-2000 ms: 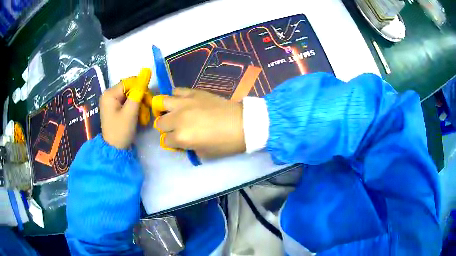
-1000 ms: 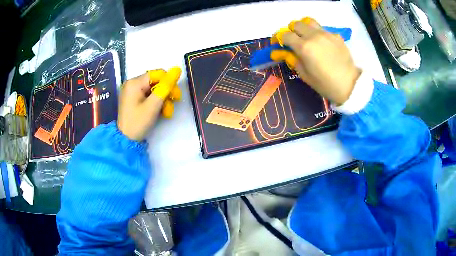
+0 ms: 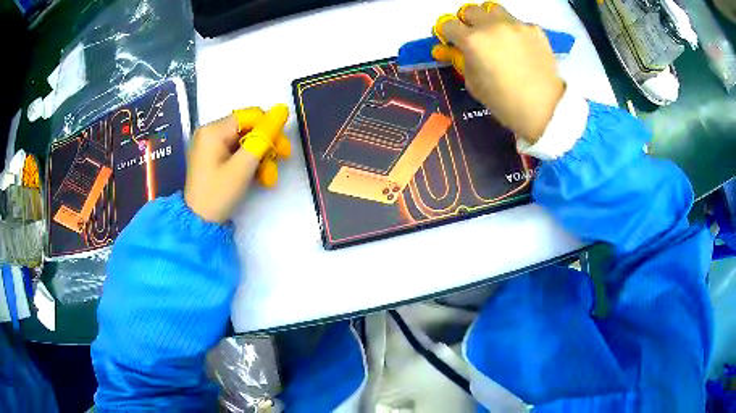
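The tablet with printed film lies on the white mat, its black face showing orange line drawing. My right hand grips the blue squeegee at the tablet's far edge and hides part of the print. Yellow finger cots cover its fingertips. My left hand is raised left of the tablet, not touching it. Its fingertips in yellow cots are pinched together; whether something small is between them cannot be seen.
The film stack lies on a clear plastic bag at left. A black foam tray is behind the mat. The oval dish stands at the far right. White wads lie at far left.
Since two seconds ago, my right hand has carried the squeegee from beside my left hand to the tablet's far edge. In the last second it moved slightly farther away. My left hand stayed nearly still.
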